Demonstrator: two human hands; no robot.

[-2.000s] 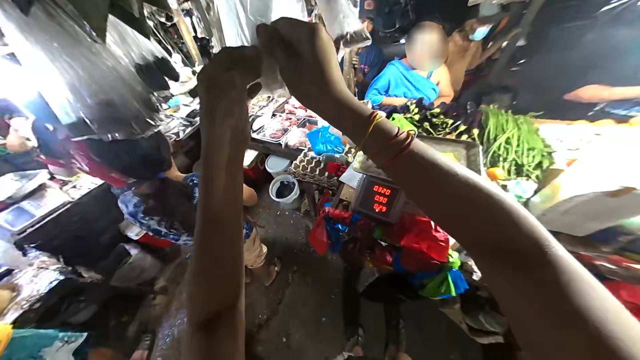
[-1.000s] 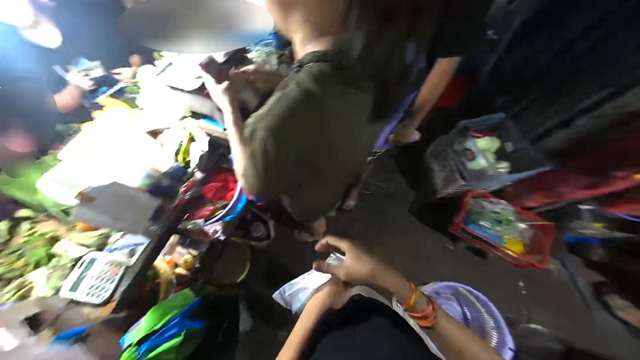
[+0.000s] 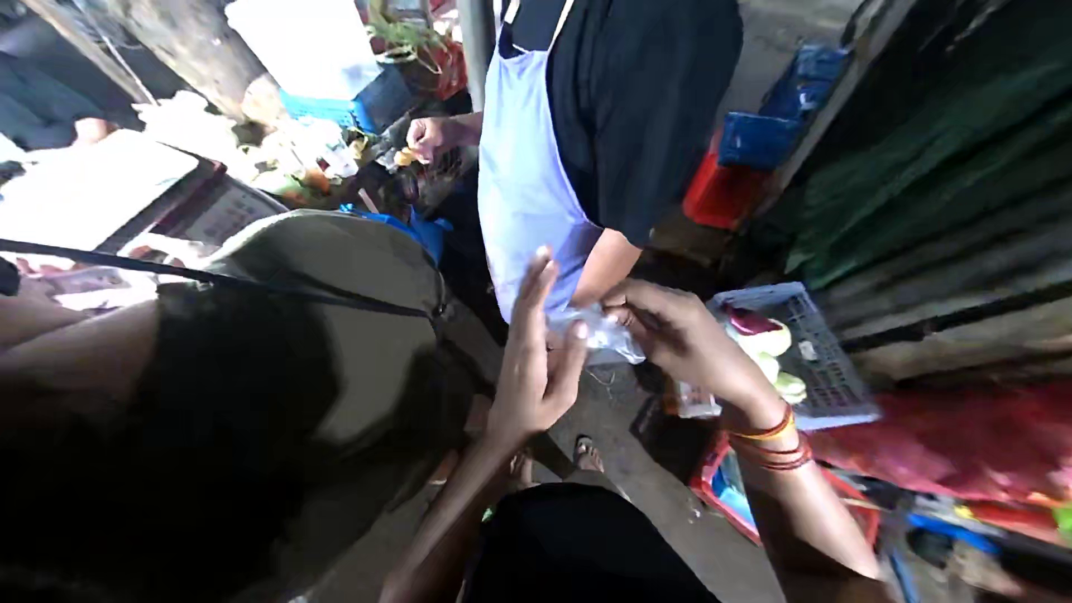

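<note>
A small clear plastic bag (image 3: pixel 607 333) is pinched in the fingers of my right hand (image 3: pixel 678 335), near the middle of the view. Bands in orange and red circle my right wrist. My left hand (image 3: pixel 540 360) is just left of the bag, its fingers raised and spread, the thumb close to the plastic. Whether the left thumb touches the bag I cannot tell. What the bag holds, if anything, is not plain.
A person in a lavender apron (image 3: pixel 528 167) stands close ahead; another in an olive top (image 3: pixel 352 352) is close at left. A grey plastic crate (image 3: pixel 837 377) with vegetables and a red crate (image 3: pixel 712 481) lie at right. Blue containers (image 3: pixel 758 138) stand further back.
The view has swung round strongly. One second ago my hands were together at a whitish bag; now my left hand is open beside it. Two seconds ago both hands were raised at hanging plastic.
</note>
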